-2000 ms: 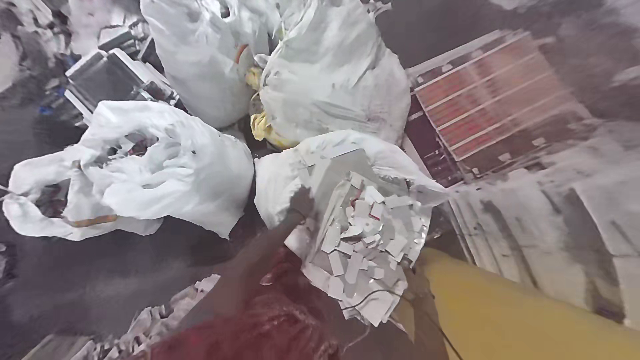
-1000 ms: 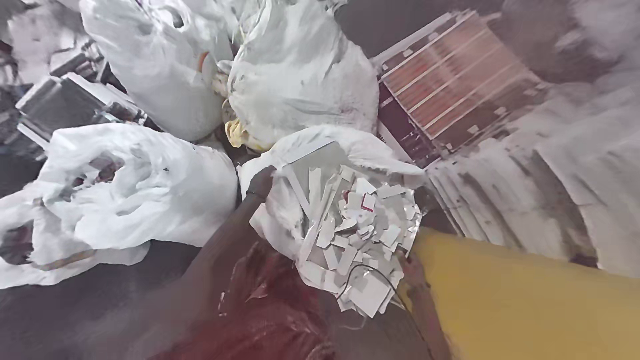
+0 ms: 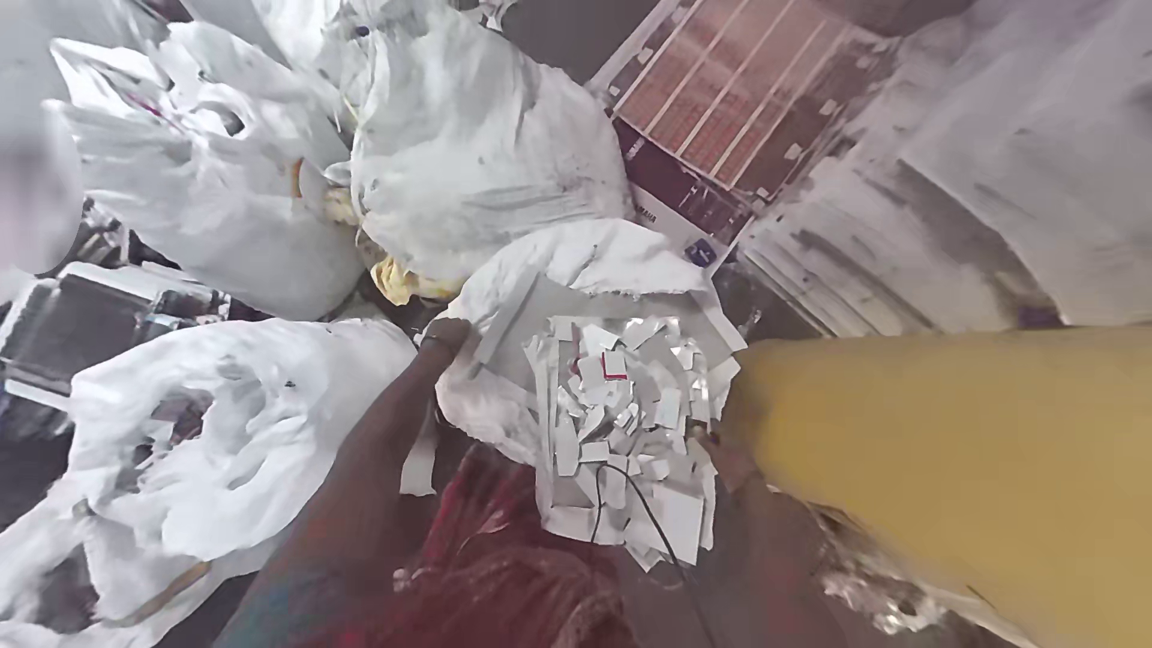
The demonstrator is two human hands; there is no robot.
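A white plastic sack [image 3: 585, 256] stands before me with its mouth spread around a heap of white paper and card scraps [image 3: 621, 414]. On the sack's left rim, my left hand [image 3: 445, 337] grips the edge. At the right side of the heap is my right hand [image 3: 724, 459], its fingers touching the scraps or the sheet under them; the grip is blurred and partly hidden. One scrap [image 3: 614, 364] in the heap has a red edge. A thin dark cord [image 3: 643, 504] hangs over the lower scraps toward my lap.
Full white bags [image 3: 486, 144] crowd the far side, and another [image 3: 261, 423] lies on the left. Stacked printed sheets [image 3: 733, 81] are at the back right, beside pale stacks [image 3: 846, 261]. A yellow surface [image 3: 954, 450] fills the right. Dark boxy parts [image 3: 76, 319] lie at far left.
Two seconds ago my left hand was not clearly visible; now it is at the sack's left rim, as one second ago. The heap of scraps sits more upright in view.
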